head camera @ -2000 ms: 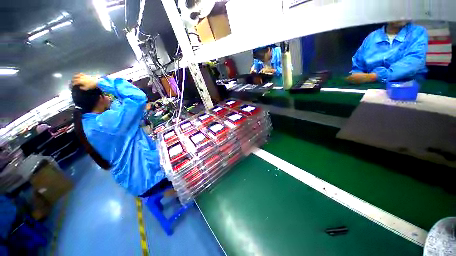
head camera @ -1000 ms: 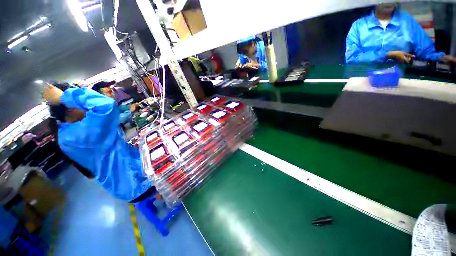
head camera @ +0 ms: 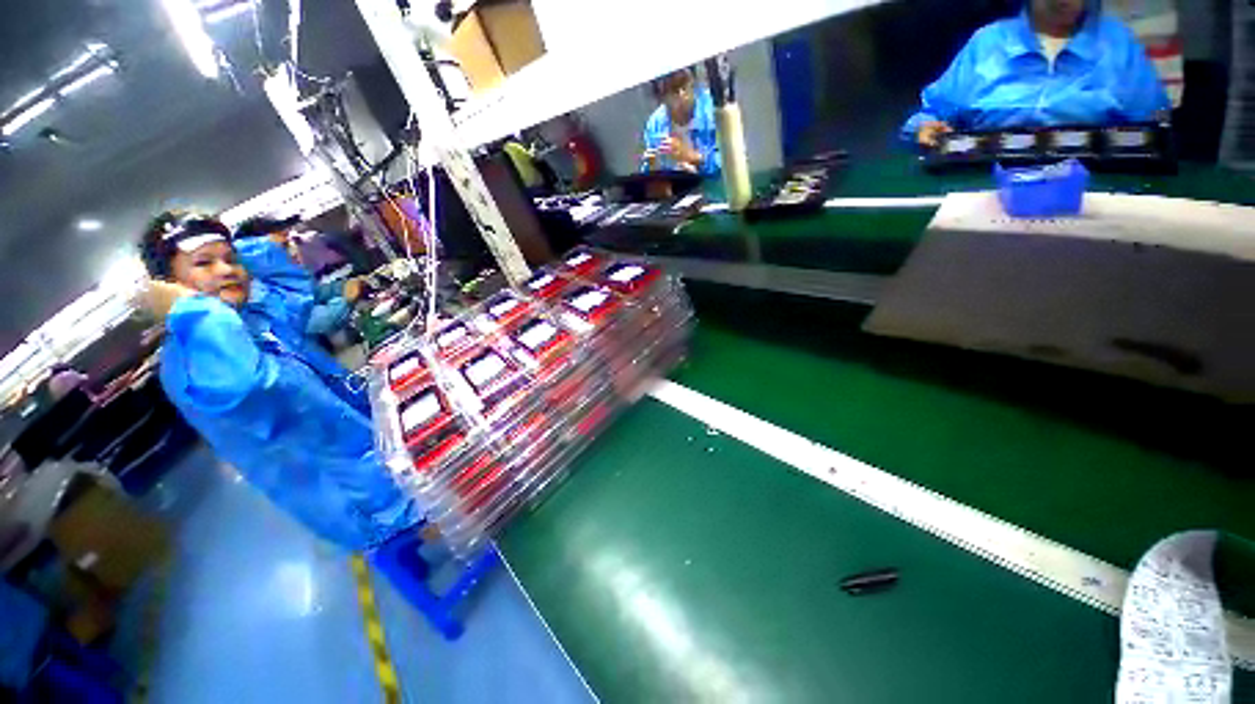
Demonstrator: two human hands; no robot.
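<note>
Neither of my hands is in the picture. A white label strip with rows of small black print curls up at the lower right corner, cut off by the picture's edge. A small black cylinder, perhaps a pen cap, lies alone on the green bench. A tall pile of clear blister trays with red, black and white rectangles in the pockets stands at the bench's left end.
A long white rail crosses the green surface. Beyond it lie a grey-beige board and a blue bin. A person in blue across the line holds a black tray. Another person in blue sits at left on a blue stool.
The view has shifted, and more of the label strip shows. The person at left has turned their head this way. The person across the line now has a black tray in front of them.
</note>
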